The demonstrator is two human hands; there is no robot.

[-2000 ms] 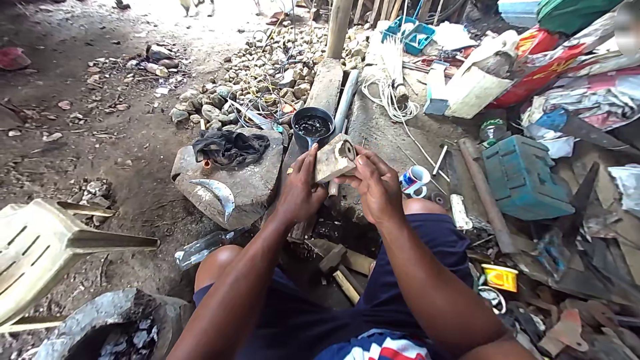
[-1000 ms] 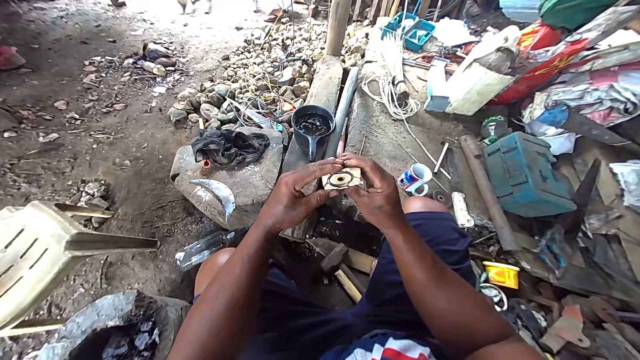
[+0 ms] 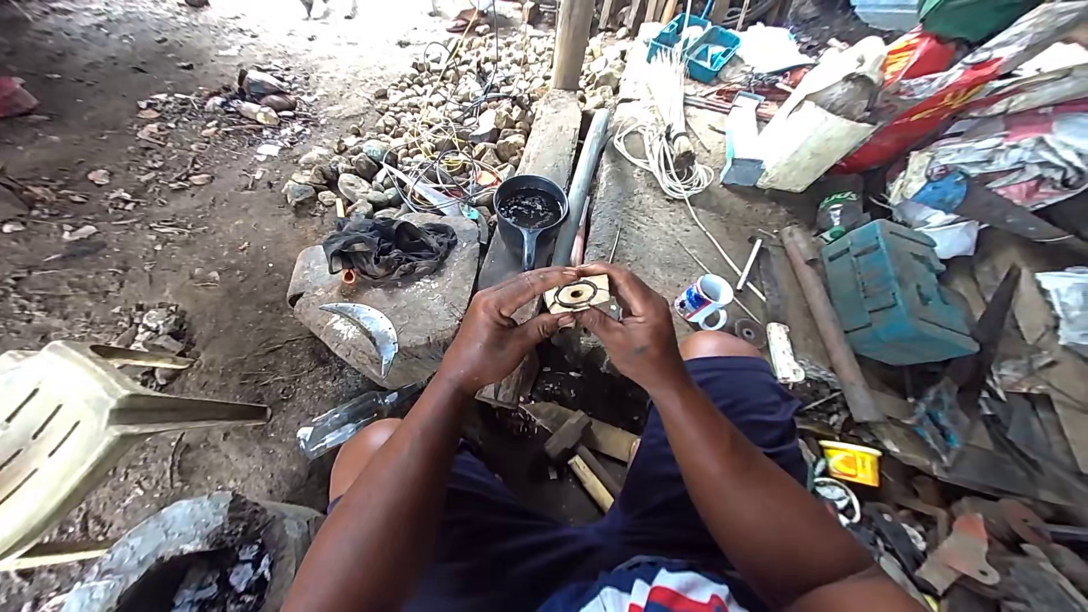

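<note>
Between my knees and the dark pot, both my hands hold up a small pale wooden block (image 3: 600,291). Its face shows a dark ring around a round hole. My left hand (image 3: 507,327) grips the block's left side with thumb and fingers, and my right hand (image 3: 631,323) grips its right side. Just beyond the hands stands a dark pot with a handle (image 3: 531,208), holding dark liquid. To the left, a curved metal blade (image 3: 367,331) and a black cloth (image 3: 391,246) lie on a flat stone slab (image 3: 433,293). A hammer (image 3: 568,435) rests below my wrists.
A printed mug (image 3: 704,299) stands right of my hands, near a teal plastic case (image 3: 894,293) and a long rod (image 3: 829,323). At the left are an overturned plastic chair (image 3: 59,425) and a hollow container of ash (image 3: 170,544). A wooden post (image 3: 573,42) rises beyond the pot.
The block was tilted with its side showing two seconds ago; its face with the ring and hole now shows. Both hands have kept hold of it and changed their grip.
</note>
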